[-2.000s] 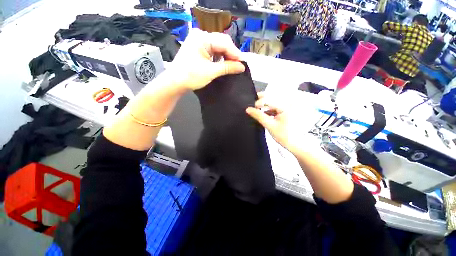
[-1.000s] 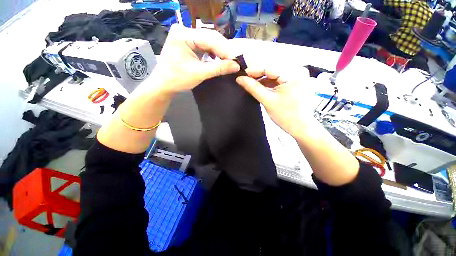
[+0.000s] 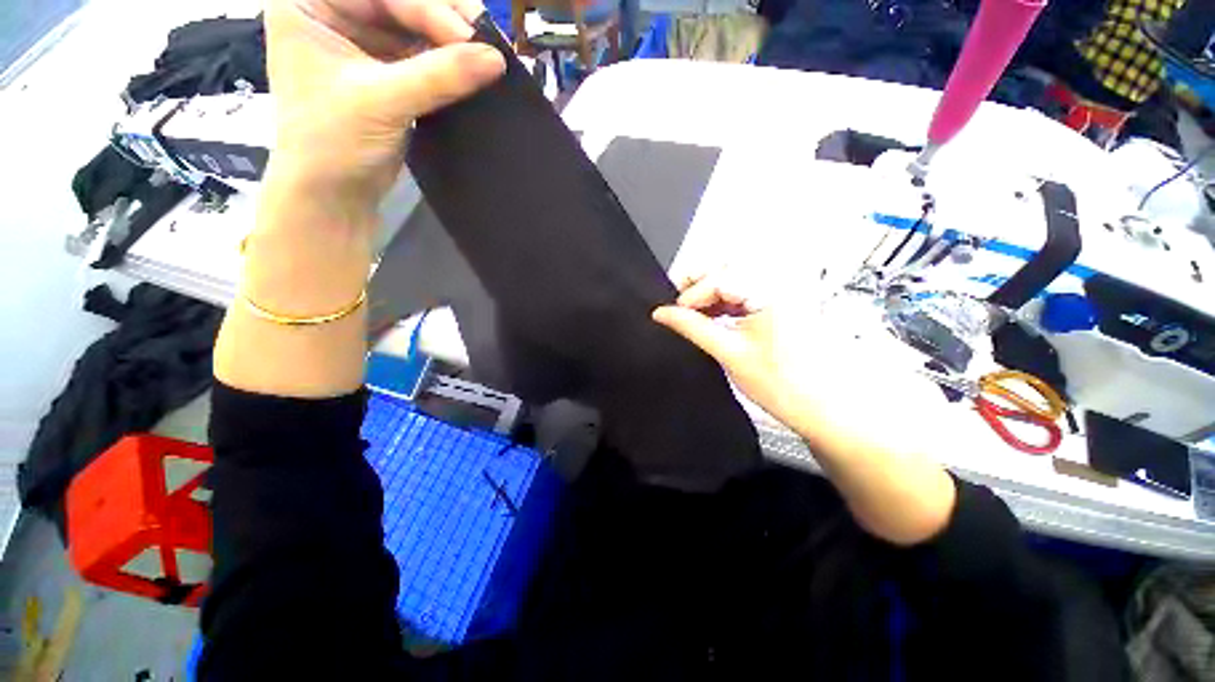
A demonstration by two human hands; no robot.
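A dark cut panel (image 3: pixel 546 227) hangs slantwise between my hands, its lower end reaching down over my lap. My left hand (image 3: pixel 380 93), raised at the upper left, pinches the panel's top corner between thumb and fingers. My right hand (image 3: pixel 746 340) pinches the panel's right edge lower down. Another dark panel (image 3: pixel 660 187) lies flat on the white table behind it. The sewing machine's needle area (image 3: pixel 873 273) is to the right of my right hand, with nothing of the held panel at it.
Orange- and red-handled scissors (image 3: pixel 1023 410), a phone (image 3: pixel 1138 453) and a clear plastic bag (image 3: pixel 939 327) lie right. A pink thread cone (image 3: pixel 986 67) stands behind. A blue crate (image 3: pixel 446 513) and red stool (image 3: pixel 140 520) are lower left. A second machine (image 3: pixel 200 140) is far left.
My hands were together at the panel's top corner. My left hand has moved up and left with the corner, and my right hand has moved down along the edge. The flat panel behind is now exposed.
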